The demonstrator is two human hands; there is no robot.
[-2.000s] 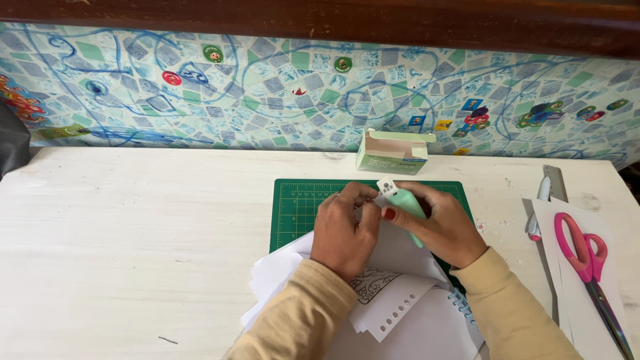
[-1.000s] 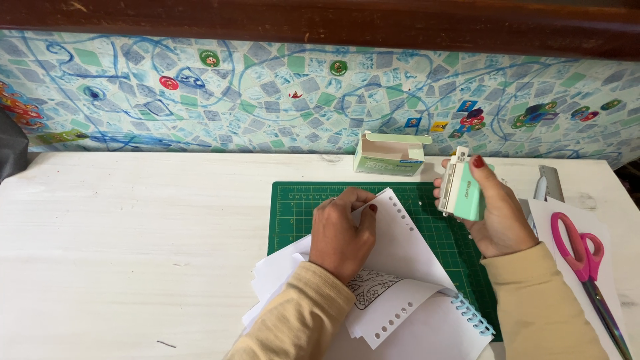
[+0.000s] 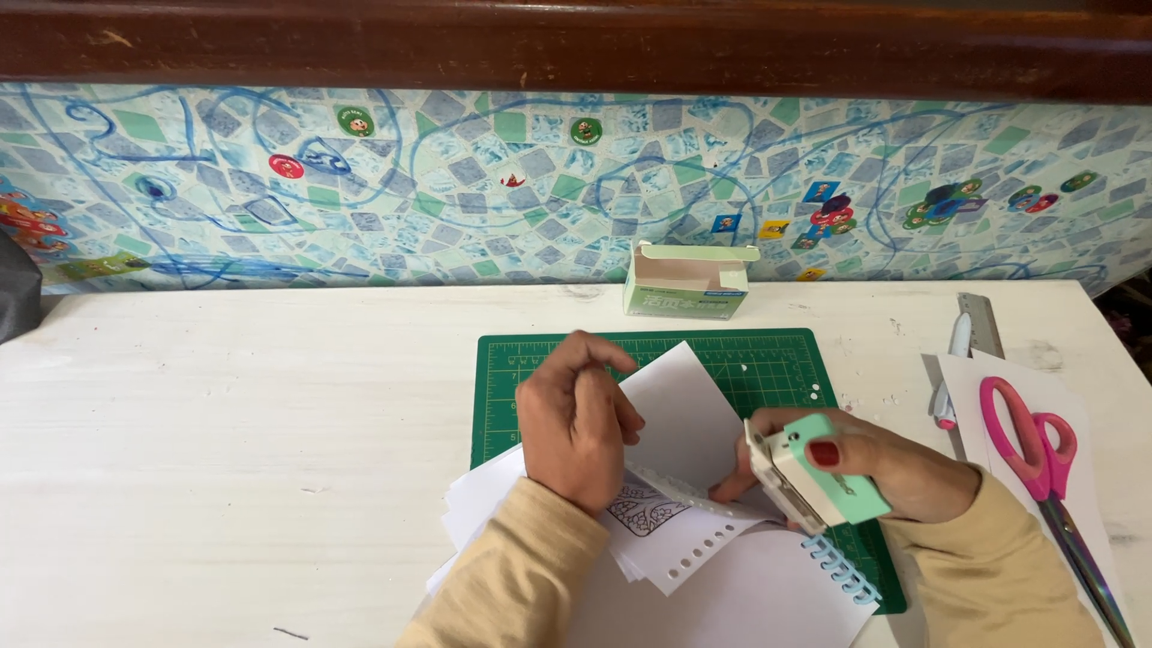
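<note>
My right hand [image 3: 864, 459] holds a mint-green and white hole punch [image 3: 814, 472], thumb on top, with a fingertip against the punched sheets. My left hand [image 3: 580, 418] is bent over the loose white sheets [image 3: 688, 405]; whether its fingers grip paper is hidden. One curled sheet shows a row of holes, and a page with a printed black pattern [image 3: 646, 510] lies beneath it. Light-blue spiral binding rings [image 3: 841, 569] run along the edge of white pages at the lower right. The papers overlap a green cutting mat [image 3: 765, 360].
Behind the mat stands an open light-green box [image 3: 686, 297] against the patterned wall. Pink-handled scissors [image 3: 1030, 450] lie on white paper [image 3: 1080, 405] at the right, beside a capped pen [image 3: 954, 369] and a ruler [image 3: 979, 324]. Small paper dots are scattered nearby.
The punch, upright in my right hand a second ago, has moved down and left over the papers and is tilted. My left hand's fingers have shifted away from the upper sheet's edge.
</note>
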